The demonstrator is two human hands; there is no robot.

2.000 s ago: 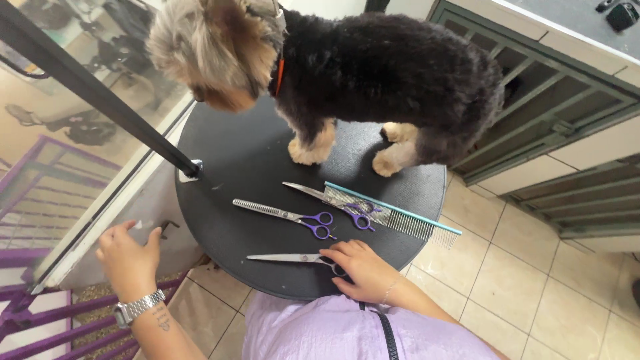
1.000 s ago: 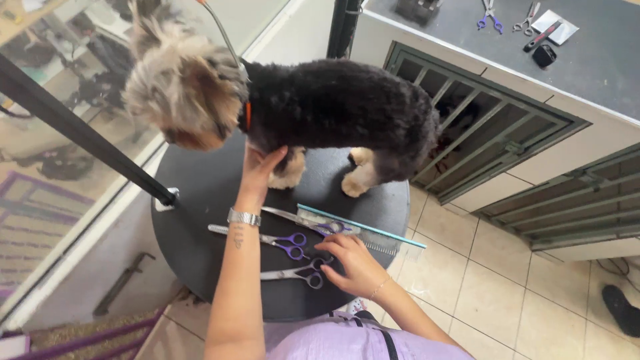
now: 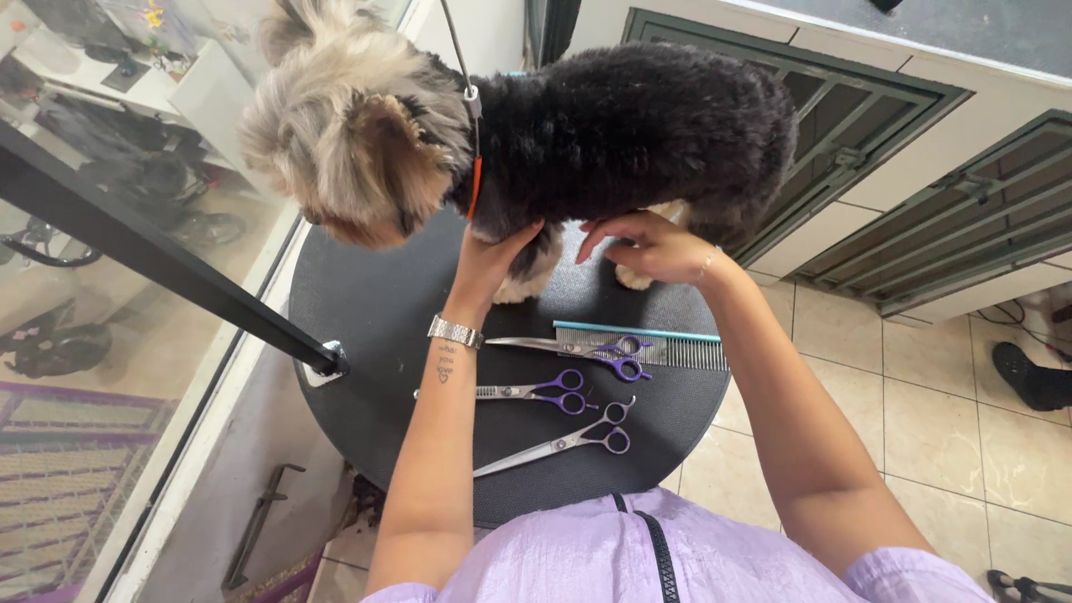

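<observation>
A small dog (image 3: 620, 134) with a black trimmed body and a tan, fluffy head stands on a round black grooming table (image 3: 368, 419). My left hand (image 3: 494, 260) is at its chest by the front leg, its fingertips partly hidden under the fur. My right hand (image 3: 653, 247) is under the belly with bent fingers and holds no tool. Nearer me lie a blue-backed metal comb (image 3: 687, 350), curved shears with purple handles (image 3: 578, 345) partly over it, purple-handled thinning shears (image 3: 528, 391) and straight silver shears (image 3: 569, 441).
A thin grooming loop (image 3: 461, 50) with an orange part is round the dog's neck. A black post (image 3: 167, 251) rises from the table's left edge beside a glass panel. Barred cage doors (image 3: 946, 209) are set in the tiled counter at right.
My right hand has moved from the shears up under the dog's belly. My left hand, off at the left two seconds ago, is at the dog's chest. The view has shifted closer.
</observation>
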